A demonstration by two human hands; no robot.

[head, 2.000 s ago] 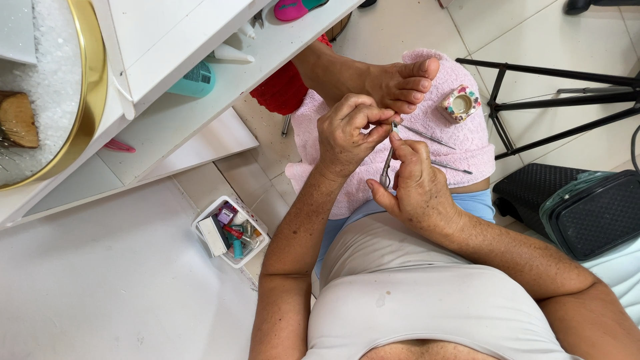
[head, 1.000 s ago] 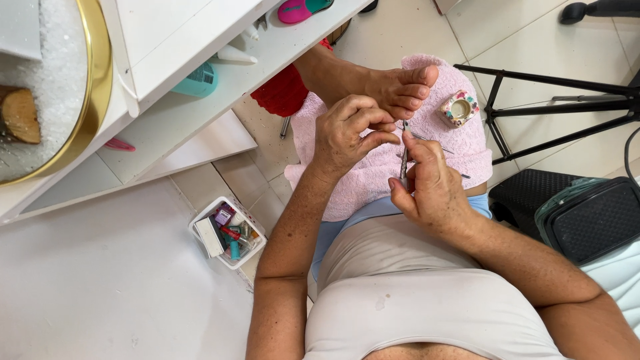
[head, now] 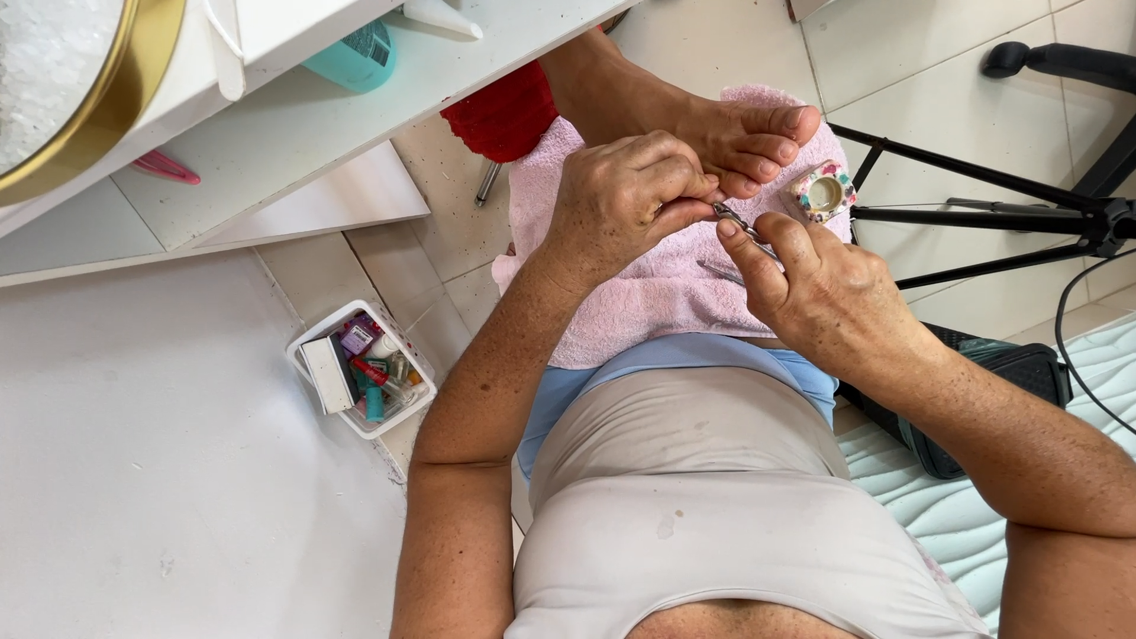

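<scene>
Another person's bare foot [head: 701, 133] rests over a pink towel [head: 639, 306] on my lap. My left hand [head: 626, 200] grips the foot's smallest toe, which its fingers mostly hide. Metal cuticle nippers [head: 744, 222] are in my right hand [head: 812, 275], their tip close to that toe and to my left fingertips. A slim metal tool [head: 721, 272] lies on the towel, partly behind my right hand. Beyond the toes, on the towel, is a small decorated pot [head: 823, 193] with a round opening.
A white basket [head: 426, 397] of small bottles stands at the left. White shelves [head: 355, 133] hold a turquoise bottle [head: 357, 60] and a pink clip [head: 166, 167]. At the right are a black tripod [head: 994, 209] and a black case [head: 1021, 373]. A red cloth [head: 501, 111] is by the ankle.
My right hand has turned, and the nippers now slant instead of pointing nearly straight up. My left hand stays at the smaller toes.
</scene>
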